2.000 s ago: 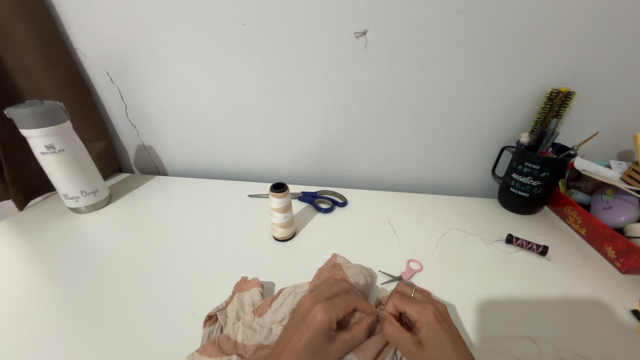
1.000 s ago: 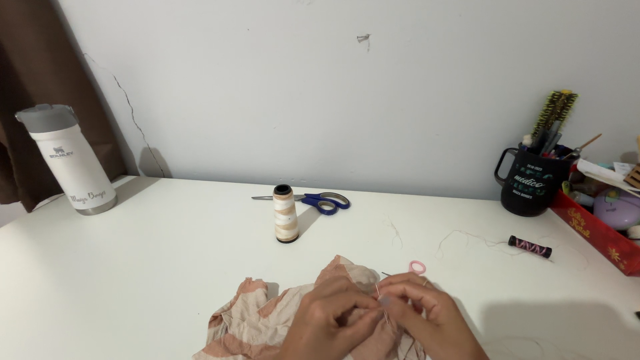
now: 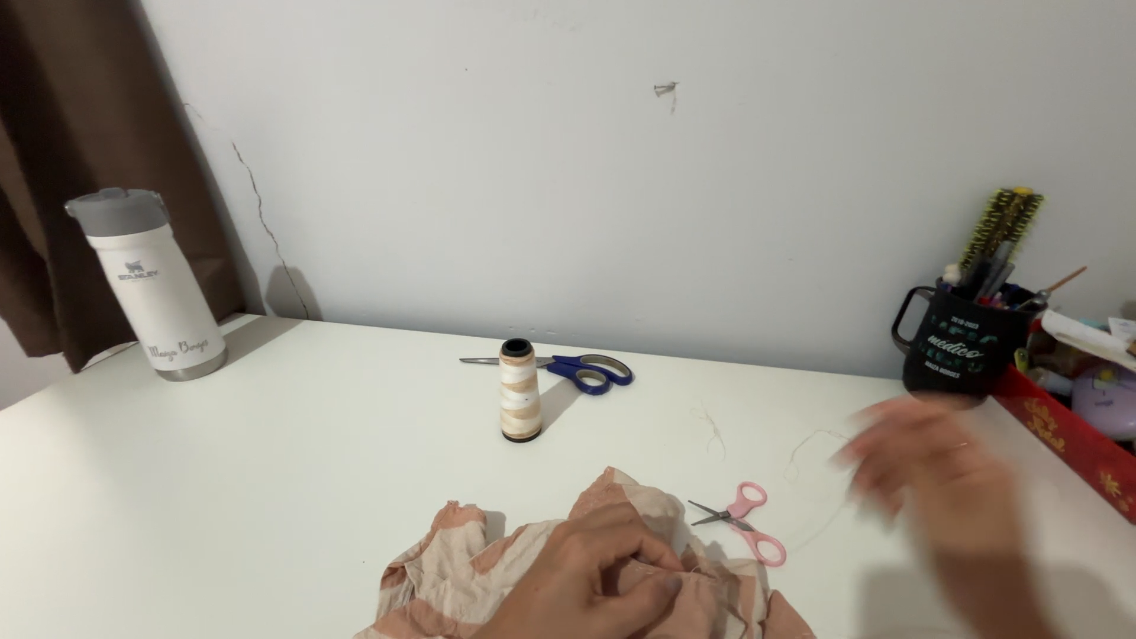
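My left hand (image 3: 595, 577) pinches the pink and cream patterned fabric (image 3: 524, 550) between thumb and fingers at the bottom centre. Raised over the table to the right is my right hand (image 3: 923, 461), blurred by motion; whether it holds a needle or thread end cannot be told. A fine thread runs near its fingers. Small pink-handled scissors (image 3: 738, 522) lie with parted blades just right of the fabric. Behind the fabric a cone of cream and tan thread (image 3: 519, 390) stands upright, with blue-handled scissors (image 3: 590, 368) lying behind it. Loose thread bits (image 3: 712, 430) rest between them and my right hand.
A white bottle with a grey lid (image 3: 160, 293) stands at the back left by a brown curtain (image 3: 98, 160). At the back right are a black mug (image 3: 958, 346) holding a round brush and pens, and a red box (image 3: 1065, 435) of assorted items. The wall borders the table's back.
My right hand has moved away from the fabric and my left hand, up and to the right. The pink scissors, partly covered one second ago, now show fully. My left hand remains at the fabric.
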